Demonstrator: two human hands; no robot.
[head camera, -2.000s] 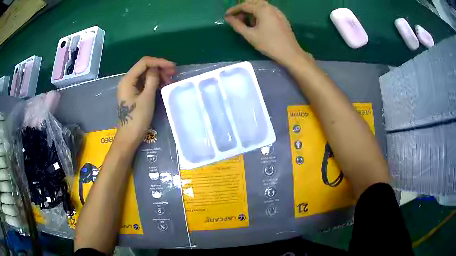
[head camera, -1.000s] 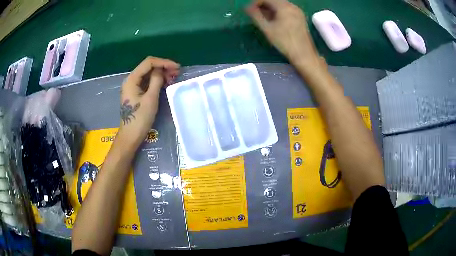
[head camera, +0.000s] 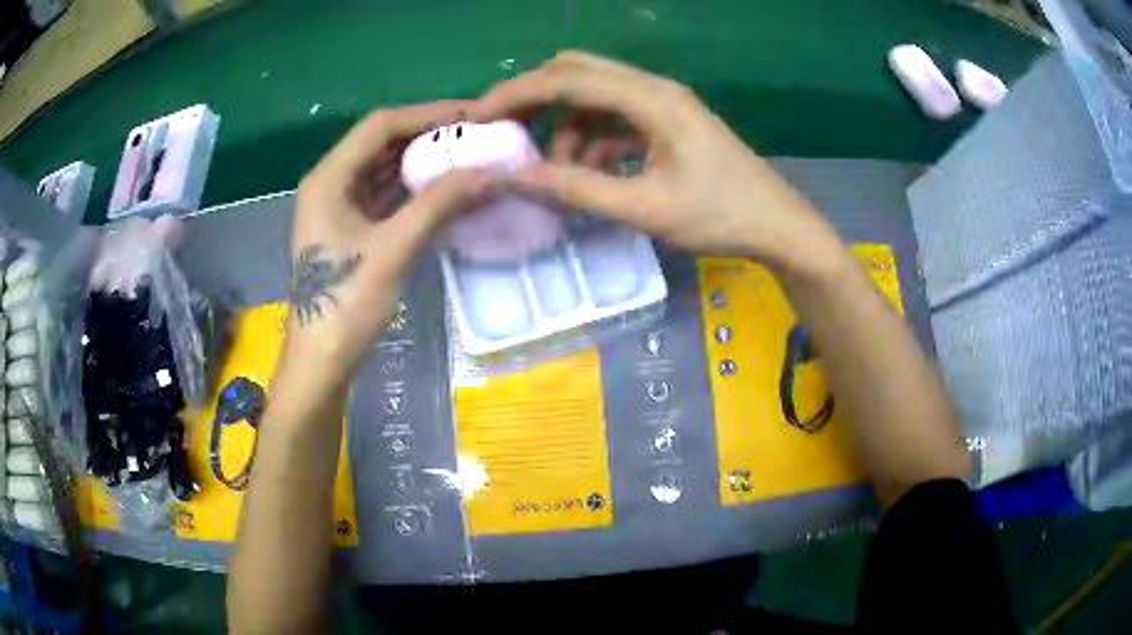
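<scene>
A pale pink rounded device (head camera: 503, 230) is held up by both hands above the far part of a white insert tray (head camera: 555, 288). Two small dark marks show on its upper end. My left hand (head camera: 372, 205) grips its left side, with the thumb across its front. My right hand (head camera: 646, 161) grips its right side, thumb and fingers around it. The hands and device hide the tray's far edge. The near parts of its three compartments show and hold nothing. The tray lies on a grey and yellow printed sheet (head camera: 534, 434).
Filled trays (head camera: 164, 161) stand on the green belt (head camera: 310, 75) at far left. A clear bag of black cables (head camera: 130, 385) lies at left, beside rows of white pieces (head camera: 22, 385). Small pink pieces (head camera: 924, 82) lie at far right, above ribbed tray stacks (head camera: 1012, 211).
My right hand has come back from the belt, and the large pink device from the belt's right is now between both hands. My left hand has closed on it. The two small pieces appear further left.
</scene>
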